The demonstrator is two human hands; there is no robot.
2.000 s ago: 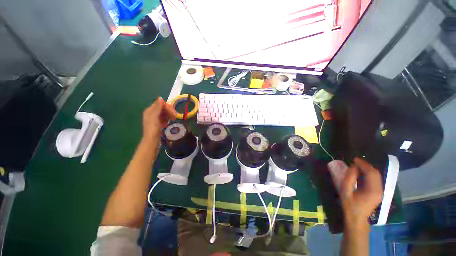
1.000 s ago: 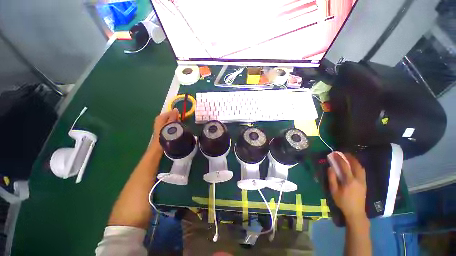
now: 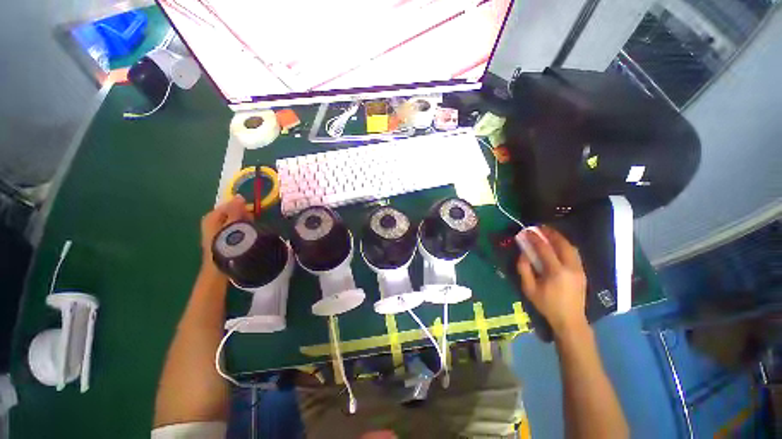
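Several white security cameras with black heads stand in a row before the keyboard, lens rings tilted up. The leftmost camera (image 3: 250, 255) has my left hand (image 3: 222, 220) against the far left side of its head. My fingers are partly hidden by it, so their grip is unclear. The other cameras (image 3: 322, 240) stand untouched, white cords hanging toward the bench edge. My right hand (image 3: 556, 279) rests over the white mouse (image 3: 531, 248) on a dark mat.
The bright monitor (image 3: 343, 43) stands behind the keyboard (image 3: 377, 171). A yellow tape roll (image 3: 273, 183) and white tape roll (image 3: 255, 129) lie left of it. A black bag (image 3: 600, 137) sits right. Loose cameras lie at the left (image 3: 67, 343) and back left (image 3: 151, 79).
My right hand has closed down over the mouse. My left hand has lowered from above the leftmost camera to beside its head. The view has turned, shifting the bench items.
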